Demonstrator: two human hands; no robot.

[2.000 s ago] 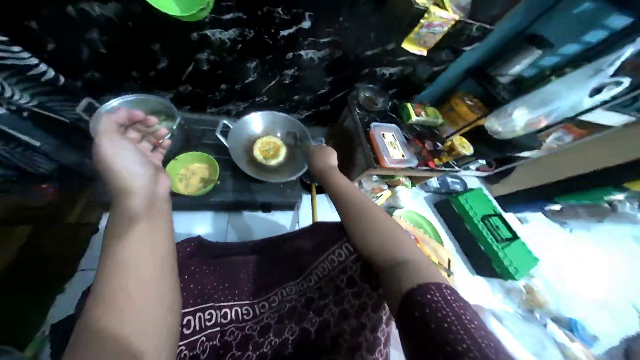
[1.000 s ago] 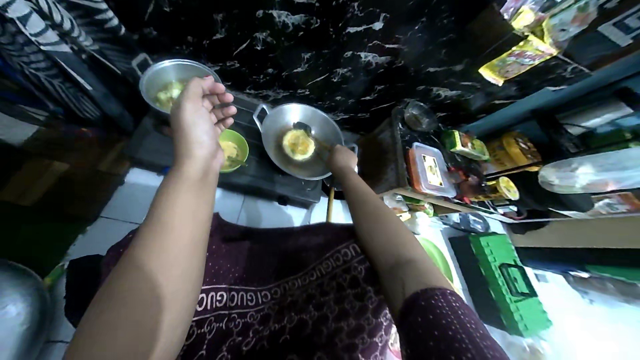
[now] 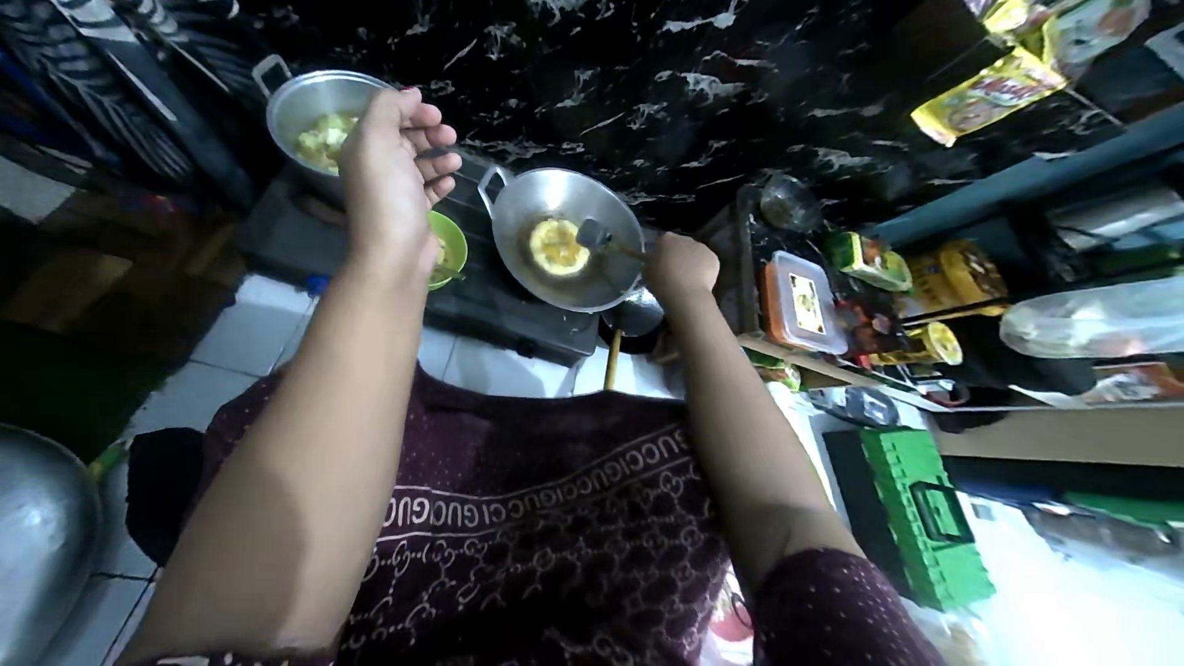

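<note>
My right hand (image 3: 682, 266) grips the handle of a spatula (image 3: 594, 235), whose blade rests at the edge of a round yellow frying piece (image 3: 557, 247), perhaps egg, in a metal wok (image 3: 606, 202). Raised with fingers apart and holding nothing, my left hand (image 3: 398, 166) covers part of a two-handled aluminium pot (image 3: 294, 104) and part of a green bowl (image 3: 453, 242). Pale yellow-green chunks (image 3: 324, 141) lie in the pot. The bowl holds yellowish contents and a utensil. Both wok and pot stand on a dark stove (image 3: 499, 319).
Right of the stove, a shelf holds a lidded plastic container (image 3: 805, 303), food packets and jars. Yellow packets (image 3: 990, 92) hang at the upper right. A green toolbox (image 3: 930, 518) stands lower right. A large metal pan (image 3: 42, 546) is at the left edge, and a dark marbled wall (image 3: 601, 74) rises behind.
The spatula's blade, at the wok's upper side a second ago, is now at the yellow piece's right edge. The left hand stays raised and empty. The view has shifted.
</note>
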